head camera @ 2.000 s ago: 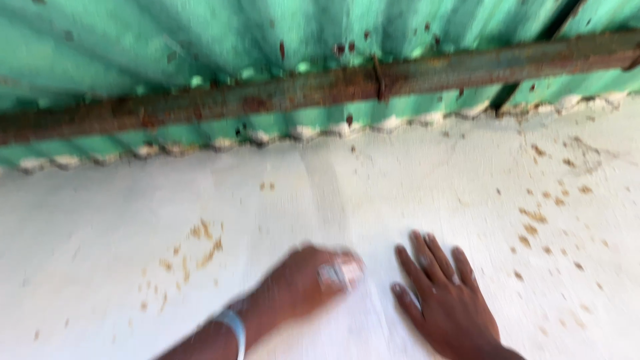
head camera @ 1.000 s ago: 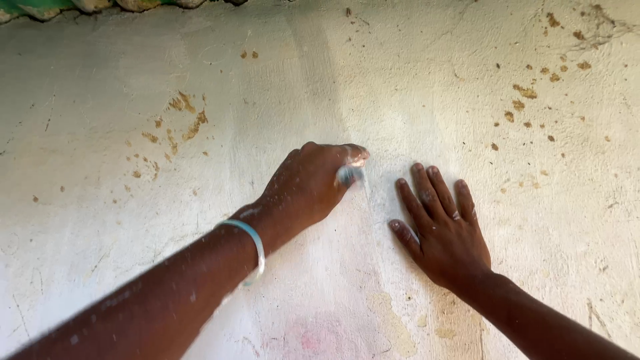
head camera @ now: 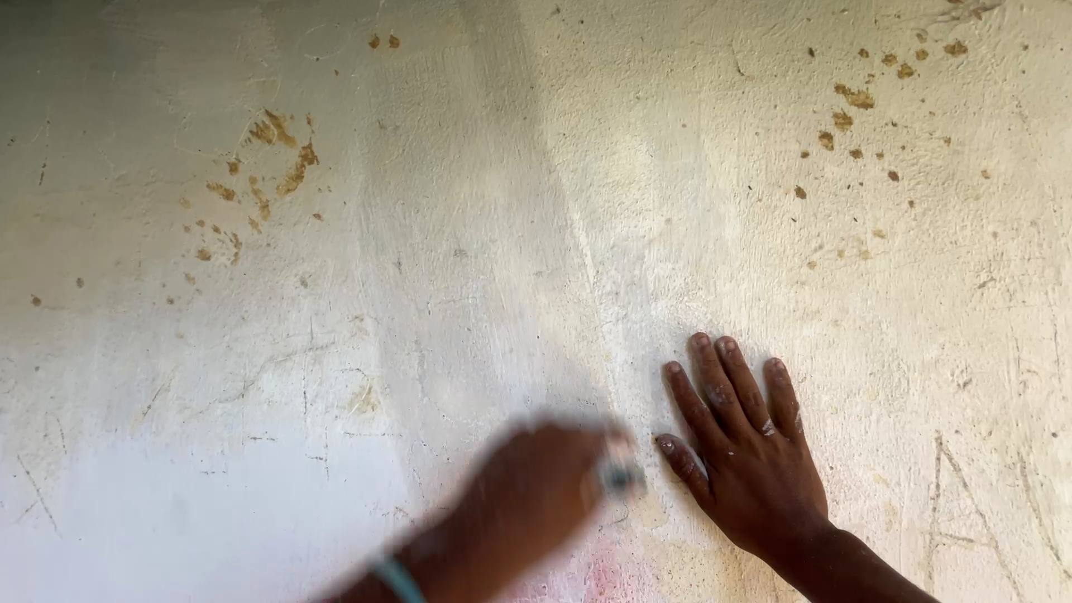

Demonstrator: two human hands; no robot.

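Note:
My left hand (head camera: 536, 494), blurred by motion and with a light blue band (head camera: 397, 579) at the wrist, is closed around a small object (head camera: 620, 476) at the lower middle. Only a dark and pale end of that object shows, too blurred to name. To its right, my right hand (head camera: 749, 461) lies flat against the painted wall (head camera: 469, 276) with its fingers spread and pointing up. Whitish specks mark its fingers and knuckles. Nothing is held in it.
Brown stains (head camera: 289, 167) spot the wall at the upper left, and more brown spots (head camera: 854, 96) lie at the upper right. A pinkish patch (head camera: 605, 574) shows at the bottom middle. Scratched lines (head camera: 942, 502) run down the lower right.
The view has tilted down, and the green corrugated sheet and rusty bar seen earlier are out of frame. My left hand has moved down the wall relative to my right hand, which stays flat.

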